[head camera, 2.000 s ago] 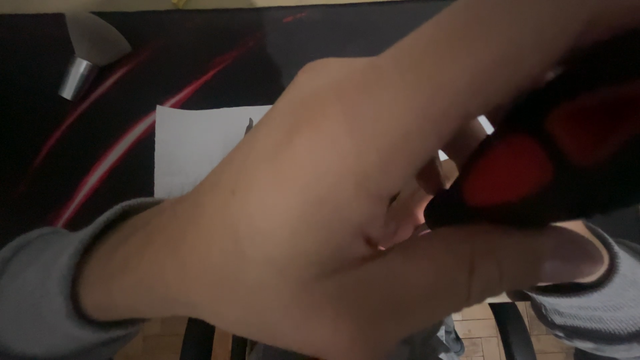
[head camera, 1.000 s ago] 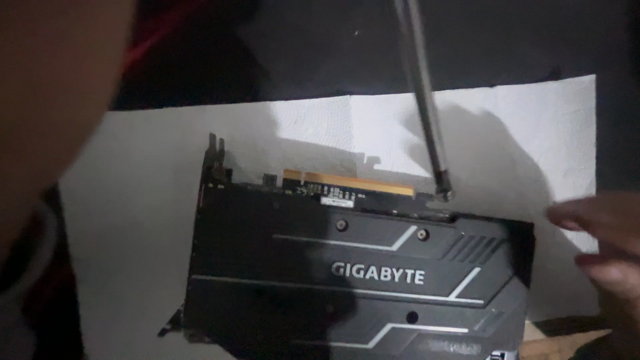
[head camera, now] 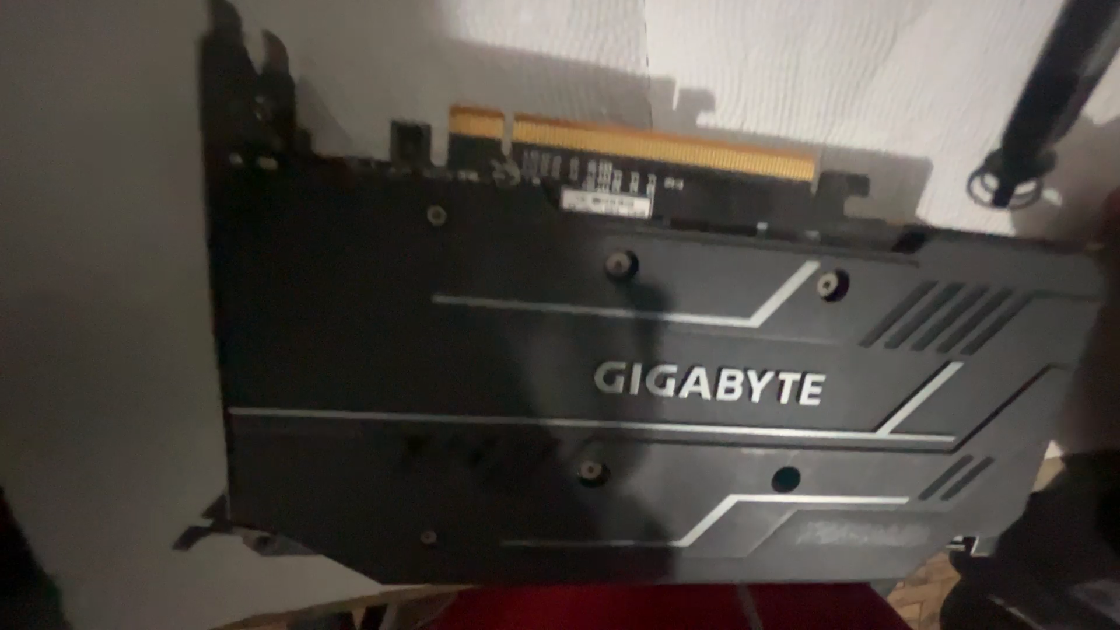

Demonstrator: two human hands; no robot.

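A black Gigabyte graphics card (head camera: 525, 350) lies backplate up on white paper (head camera: 770, 52), its gold edge connector (head camera: 665, 144) toward the top. Several screws show in the backplate, one of them at the upper right (head camera: 832, 284); a dark round hole (head camera: 786, 479) is at the lower right. At the upper right a dark shaft (head camera: 1041, 96), blurred, ends in a small spring or ring (head camera: 1006, 184) just above the card's edge. What holds the shaft is out of view. Neither of my hands can be made out; a dark blurred shape fills the right edge.
The card's metal bracket (head camera: 249, 87) sticks out at its left end. Below the card are a red surface (head camera: 665, 608) and a bit of wood-patterned floor (head camera: 919, 586). A dark blurred form is at the lower right.
The view has come much closer to the graphics card. The hand and the red and black handle seen two seconds ago are gone from view, as are the fingers at the right a second ago.
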